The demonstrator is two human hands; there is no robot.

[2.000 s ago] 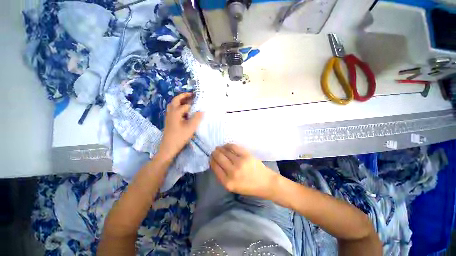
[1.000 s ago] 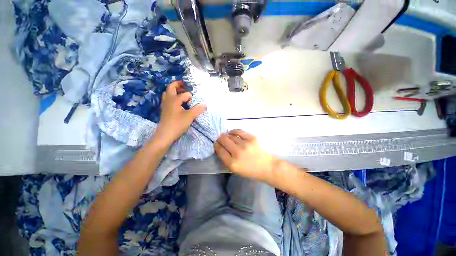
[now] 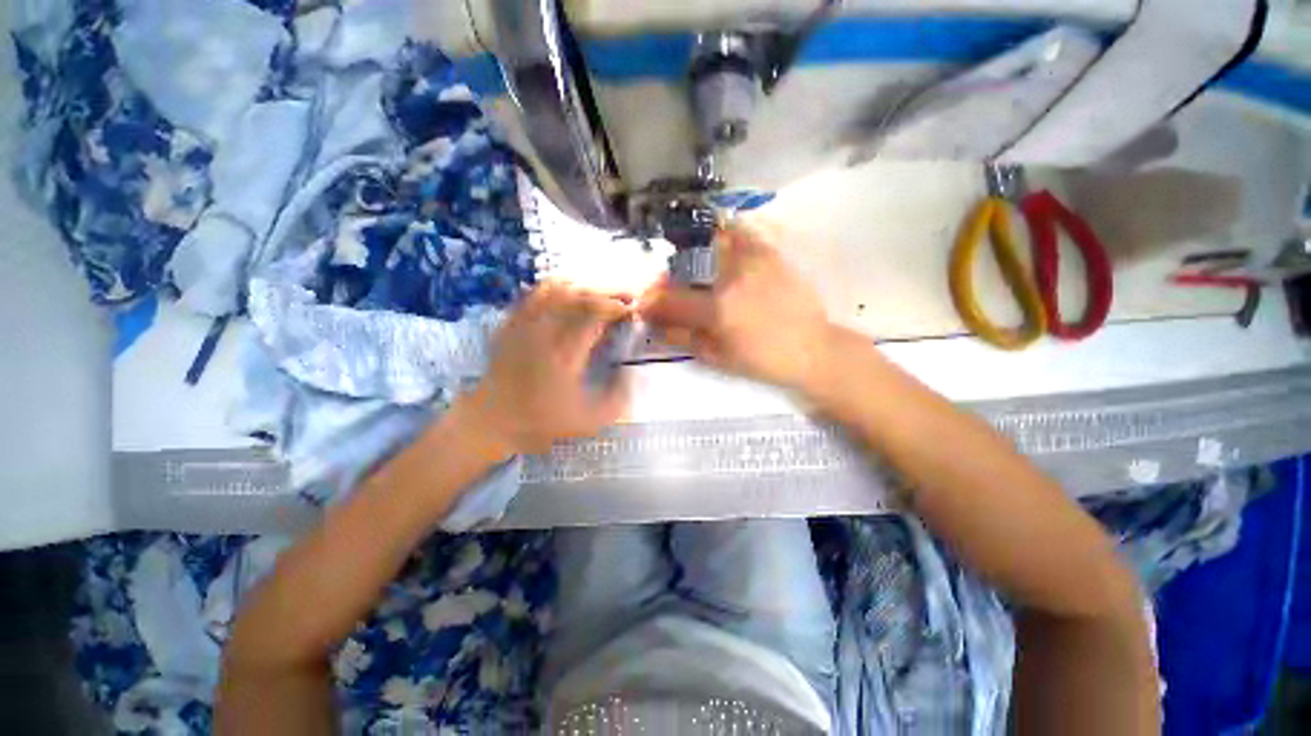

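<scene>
Blue floral fabric (image 3: 417, 237) with a pale crinkled shirred band (image 3: 374, 350) lies on the white table, left of the machine's presser foot area. My left hand (image 3: 554, 367) holds the fabric edge just in front of the foot, fingertips pinched together. My right hand (image 3: 741, 309) meets it at the same edge, its fingers beside the round grey ribbed knob (image 3: 699, 259). Bright light washes out the cloth at the needle, and the needle tip cannot be made out.
Scissors with yellow and red handles (image 3: 1029, 273) lie on the table at right. A small red-handled tool (image 3: 1212, 279) is at far right. A printed ruler strip (image 3: 848, 457) runs along the front edge. Fabric hangs over the lap, and a blue bin (image 3: 1236, 604) is below right.
My right hand has moved up beside the foot. My left hand has come slightly down and right. The band's near end is drawn away from the table's front edge. The view has shifted slightly.
</scene>
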